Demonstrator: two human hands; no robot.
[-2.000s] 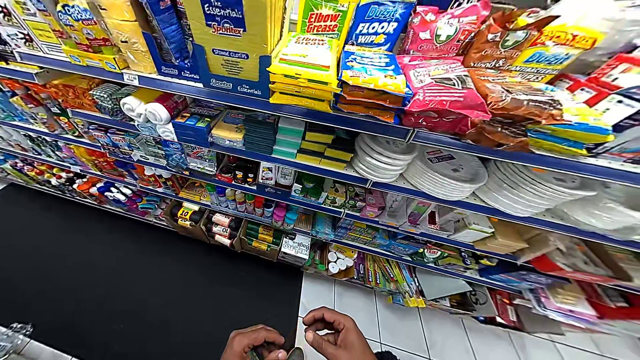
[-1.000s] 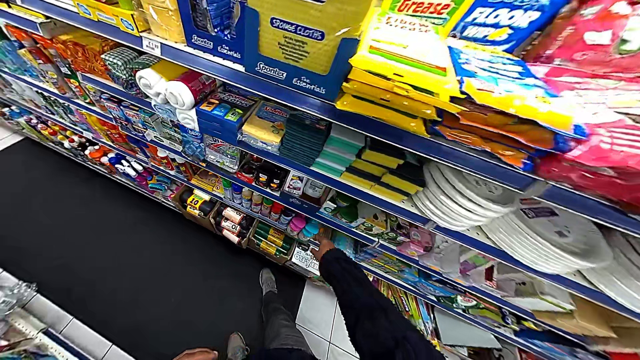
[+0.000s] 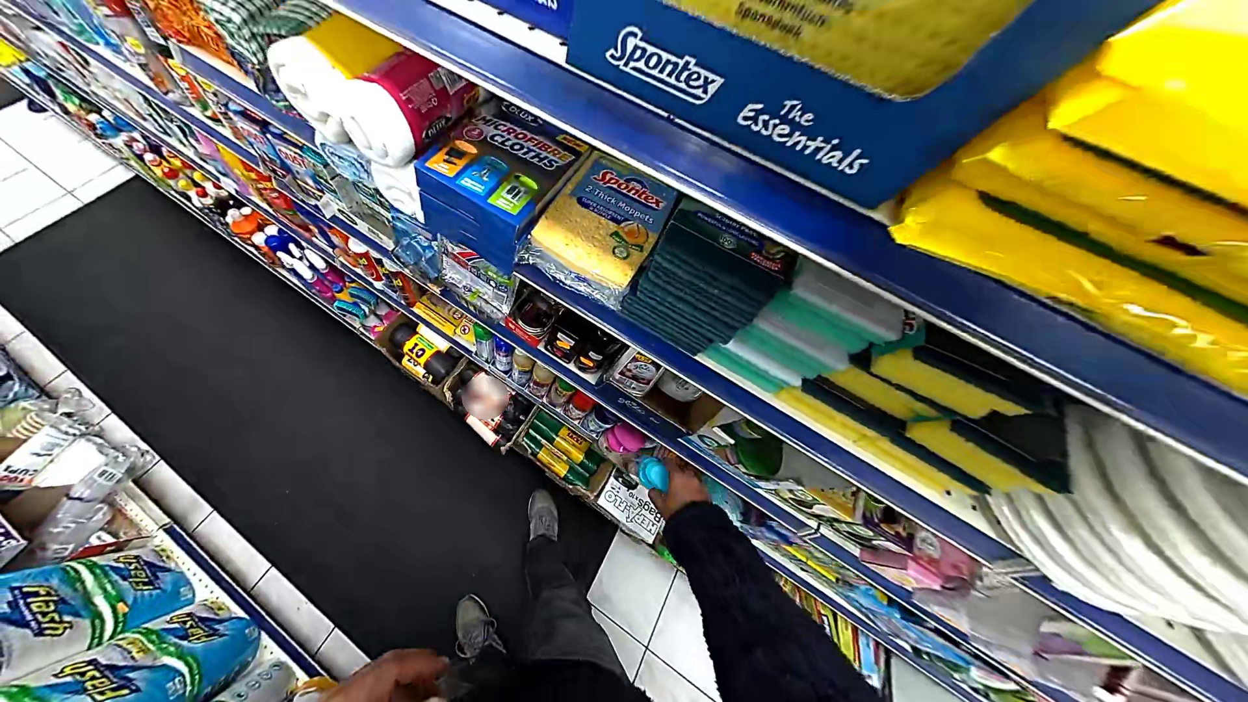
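My right hand (image 3: 680,487), at the end of a dark sleeve, reaches into a low shelf and touches a round light-blue lid (image 3: 653,475); whether the fingers grip it cannot be told. A pink lid (image 3: 625,439) is just left of it. Below stands a white printed box of bags (image 3: 630,504), beside green and yellow rolls (image 3: 564,448). My left hand (image 3: 395,676) is blurred at the bottom edge, near a yellow object (image 3: 310,689); its fingers are partly cut off, and what it holds is unclear.
Blue-edged shelves (image 3: 682,366) slope across the view with sponges (image 3: 916,380), scouring pads (image 3: 702,258), microfibre cloths (image 3: 502,166) and white plates (image 3: 1102,517). Blue packs (image 3: 127,634) lie on a unit at lower left. A black mat (image 3: 292,390) covers the floor beneath my shoes (image 3: 475,624).
My hands were close together in front of me at first; my right hand then reached out to the low shelf and is still there. The view has shifted nearer the shelves.
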